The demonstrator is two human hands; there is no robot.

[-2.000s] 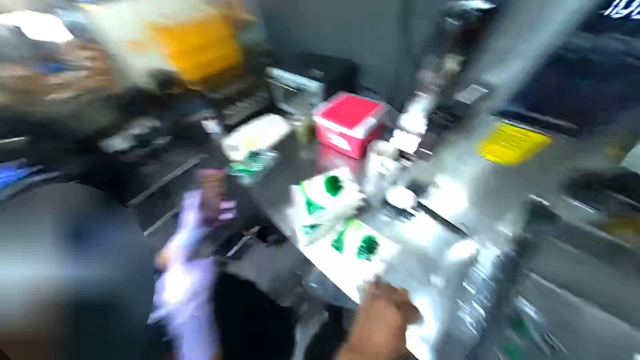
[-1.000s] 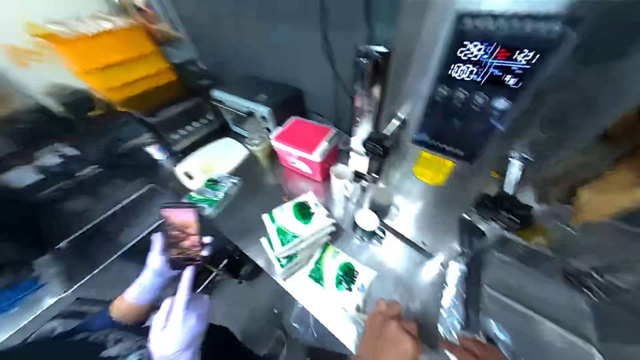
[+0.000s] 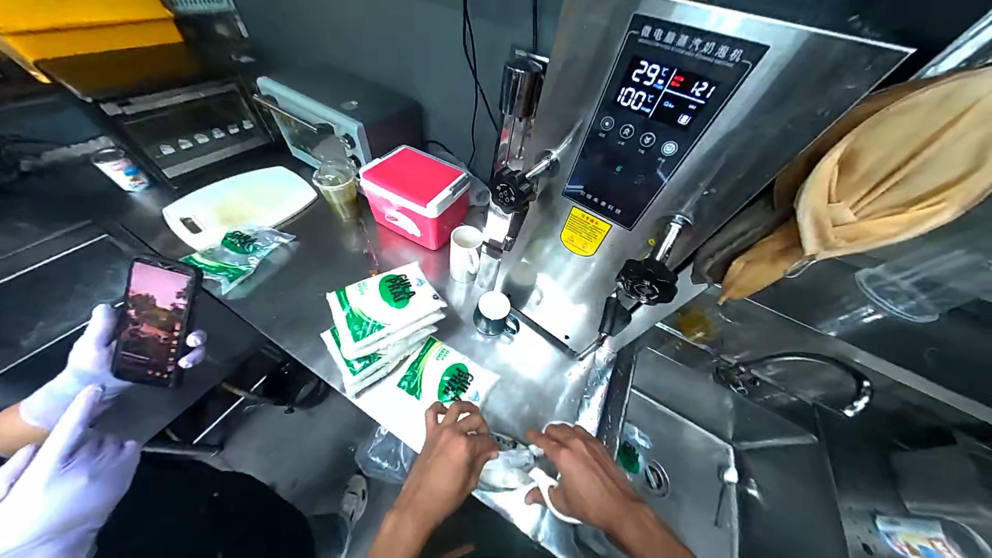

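At the steel counter's front edge, my left hand (image 3: 455,448) touches a clear plastic bag (image 3: 508,469) with pale contents, its fingers bent over the bag's left side. My right hand (image 3: 577,473) is at the right side of the same bag, its fingertips on a white rim or strip (image 3: 552,496); whether it is a handle or a container's rim I cannot tell. Just beyond my left hand lies a single green-and-white sugar packet (image 3: 446,373). Left of it, several like packets (image 3: 384,306) are stacked. A dark cup with a white top (image 3: 494,312) and a white mug (image 3: 466,253) stand farther back.
A steel steam machine (image 3: 535,271) with a lit panel stands behind; a sink (image 3: 682,434) lies right. A red cooler box (image 3: 415,194), a plastic cup (image 3: 337,190) and a white cutting board (image 3: 240,203) are at the back left. A gloved person holds a phone (image 3: 155,322) at left.
Both my hands have come together at the plastic bag; one second ago they were by the counter's front edge, lower in view. The view has steadied.
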